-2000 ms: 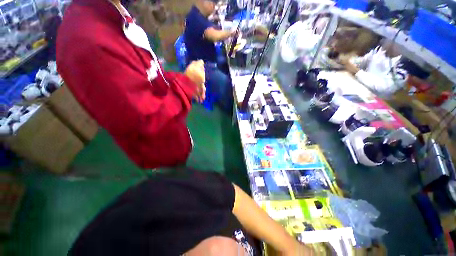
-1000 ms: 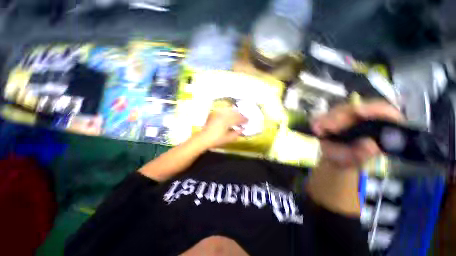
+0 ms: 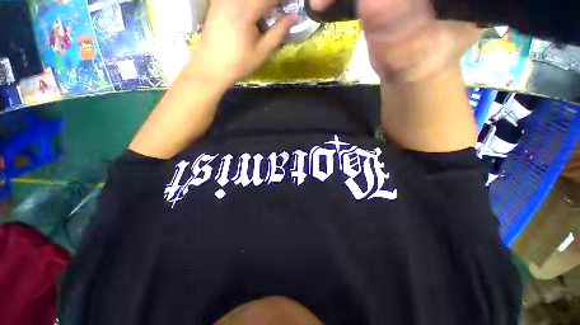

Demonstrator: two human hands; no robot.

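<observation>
My left hand point(image 3: 238, 39) is at the top edge of the head view, its fingers on a round white and grey part point(image 3: 301, 28) that is partly cut off by the edge. The part sits at the yellow fixture point(image 3: 318, 60). My right hand point(image 3: 400, 38) is blurred and closed around a thick black electric screwdriver point(image 3: 509, 16), whose front end points left toward the round part. The screwdriver's tip and the top of the work are out of the picture or hidden.
The bench edge with printed sheets point(image 3: 60, 38) runs across the top. A blue slatted crate point(image 3: 531, 168) with white and black units point(image 3: 502, 127) stands at the right. A blue stool point(image 3: 32, 149) and a person's dark red sleeve or garment point(image 3: 28, 273) are at the left.
The view has turned from down the line to the bench, then tilted down toward my shirt. The screwdriver has moved left, closer to the round part.
</observation>
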